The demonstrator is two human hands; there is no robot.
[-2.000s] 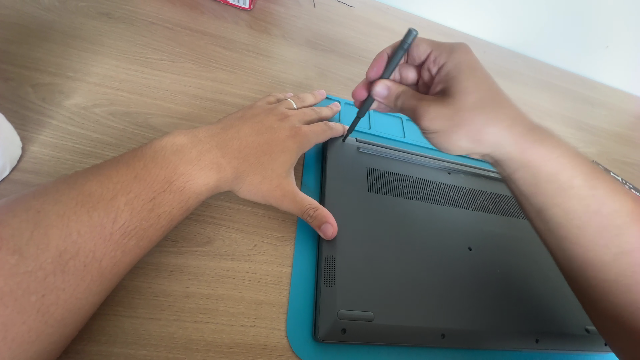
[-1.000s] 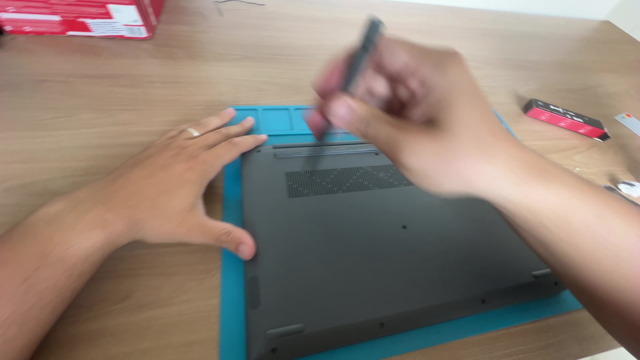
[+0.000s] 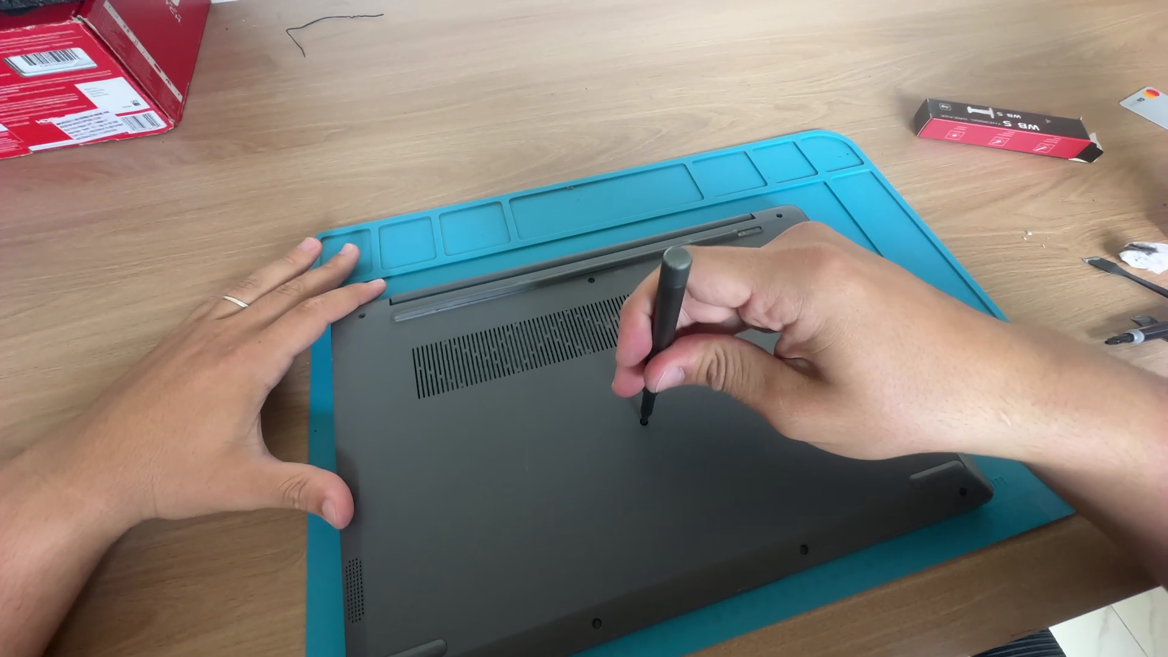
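Observation:
A grey laptop (image 3: 511,493) lies upside down on a blue silicone work mat (image 3: 602,196), its bottom cover and vent grille facing up. My right hand (image 3: 785,347) holds a dark, slim screwdriver (image 3: 671,297) between thumb and fingers. The screwdriver stands nearly upright, its tip at the screw hole near the middle of the cover. With fingers spread, my left hand (image 3: 237,392) rests along the laptop's left edge, the fingertips at its rear left corner and the thumb against its side. A ring is on one finger of that hand.
A red cardboard box (image 3: 91,73) stands at the back left of the wooden table, near a thin dark wire (image 3: 333,18). At the right are a small black and red box (image 3: 1008,132), a card (image 3: 1148,105), a dark pointed tool (image 3: 1127,272), a crumpled white piece (image 3: 1145,256) and another tool (image 3: 1139,335).
My right hand has moved the screwdriver from the laptop's rear left corner to the hole near the middle. My left hand stays at the left edge. The view has shifted.

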